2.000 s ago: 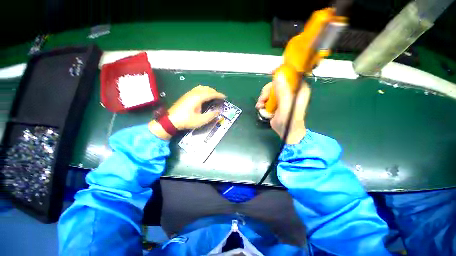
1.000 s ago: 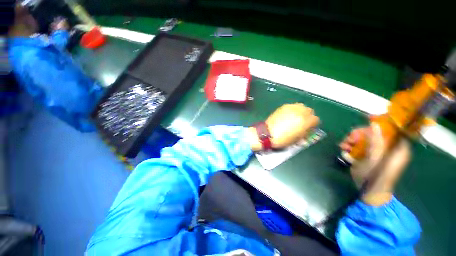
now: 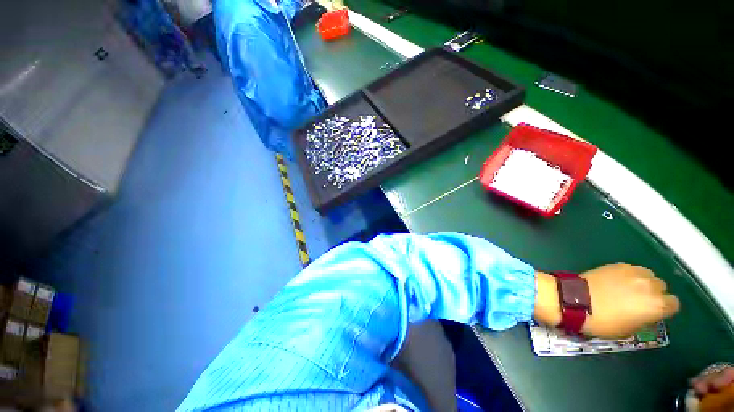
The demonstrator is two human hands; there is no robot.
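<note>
My left hand (image 3: 626, 301), with a red wristband, rests over a smartphone assembly (image 3: 575, 346) lying flat on the dark-green bench. The hand covers its upper part, and whether the fingers grip it cannot be told. My right hand (image 3: 711, 385) is cut off at the lower right edge. Its fingers are around a small visible orange part of the electric screwdriver (image 3: 724, 399); the rest is out of the picture. A small round metal thing, partly cut off, is beside these fingers.
A black tray (image 3: 418, 105) holds a heap of small metal parts (image 3: 350, 149). A red bin (image 3: 555, 145) holds white pieces. Behind the white rail (image 3: 644, 197), flat items lie on the green belt (image 3: 515, 68). A person in blue (image 3: 261, 64) sits beyond the tray. Boxes (image 3: 60, 370) stand lower left.
The view has swung left, so tray, bin and left hand appear further right or lower. My right hand and the screwdriver have mostly left the picture. My left hand stays over the phone assembly.
</note>
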